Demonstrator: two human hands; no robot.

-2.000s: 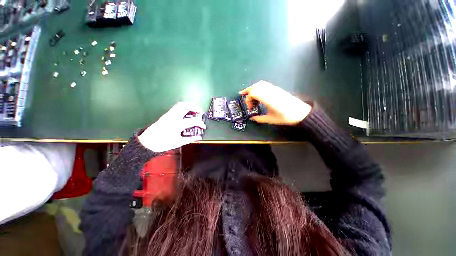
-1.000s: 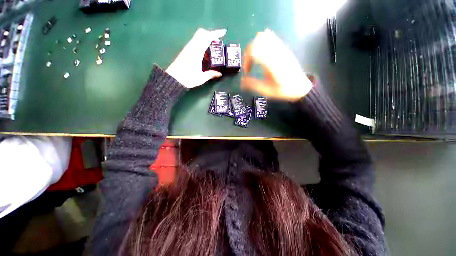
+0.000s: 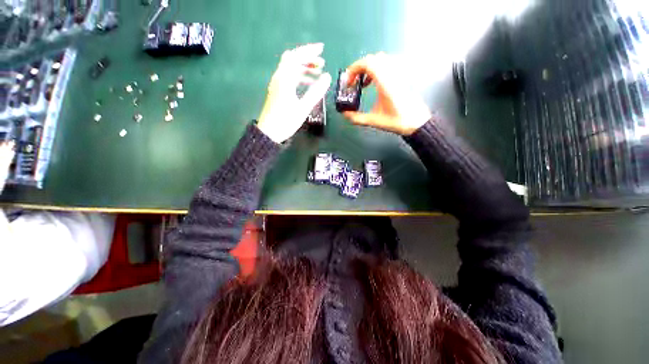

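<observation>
My left hand (image 3: 292, 92) is raised over the mat, thumb and fingers apart with nothing clear between them. A dark battery stack (image 3: 317, 119) stands below its thumb, partly hidden. My right hand (image 3: 384, 99) grips another black battery stack (image 3: 349, 92) with white print between thumb and fingers, just right of the left hand. Several flat batteries (image 3: 351, 183) lie in an overlapping group near the table edge, and a single battery (image 3: 373, 173) lies to their right.
A row of black battery stacks (image 3: 179, 39) stands far left, above scattered small pale pieces (image 3: 138, 117). Device trays (image 3: 35, 121) are at the left edge. Thin dark tweezers (image 3: 461, 85), a dark block (image 3: 504, 82) and tall stacked trays (image 3: 583, 121) are at right. A neighbour's white sleeve (image 3: 50, 256) shows lower left.
The two stacks that stood side by side are now apart, one gripped in my right hand. My left hand's fingers have come off them. The loose batteries lie closer together than two seconds ago.
</observation>
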